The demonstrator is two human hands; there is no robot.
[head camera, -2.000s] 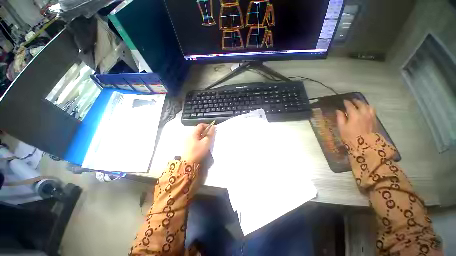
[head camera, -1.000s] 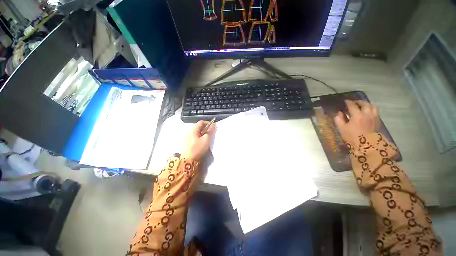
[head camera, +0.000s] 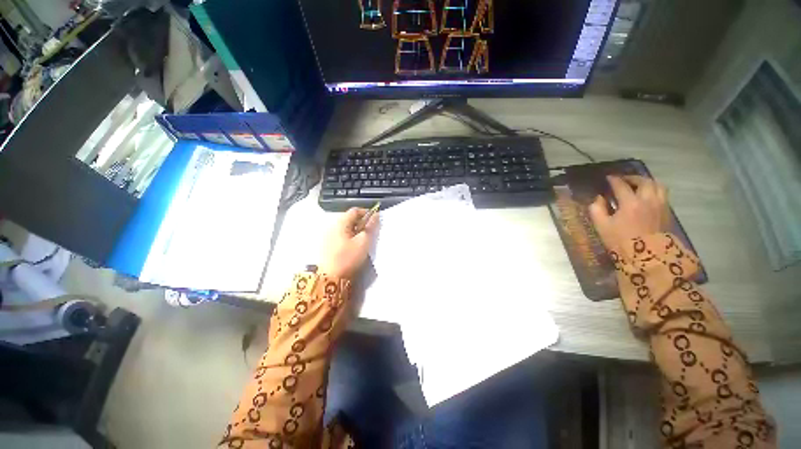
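Observation:
My right hand point(head camera: 634, 210) rests on a small dark computer mouse point(head camera: 612, 202), mostly hidden under the fingers, on the dark mouse pad point(head camera: 587, 250). My left hand point(head camera: 347, 244) holds a thin yellowish pen point(head camera: 369, 216) and rests at the left edge of the white paper sheets point(head camera: 465, 294). The sheets are overexposed and unreadable, lie slanted, and reach past the desk's front edge. The monitor point(head camera: 509, 48) shows coloured garment-piece outlines on black.
A black keyboard point(head camera: 435, 168) lies below the monitor, its front edge touched by the sheets. An open blue folder point(head camera: 145, 232) with white pages point(head camera: 220, 219) lies at left. Dark binders point(head camera: 272, 70) stand behind it. A wall panel point(head camera: 764, 158) is at right.
The view has shifted slightly, so the screen outlines sit higher in the picture. Both hands keep nearly the same places, with the pen and mouse.

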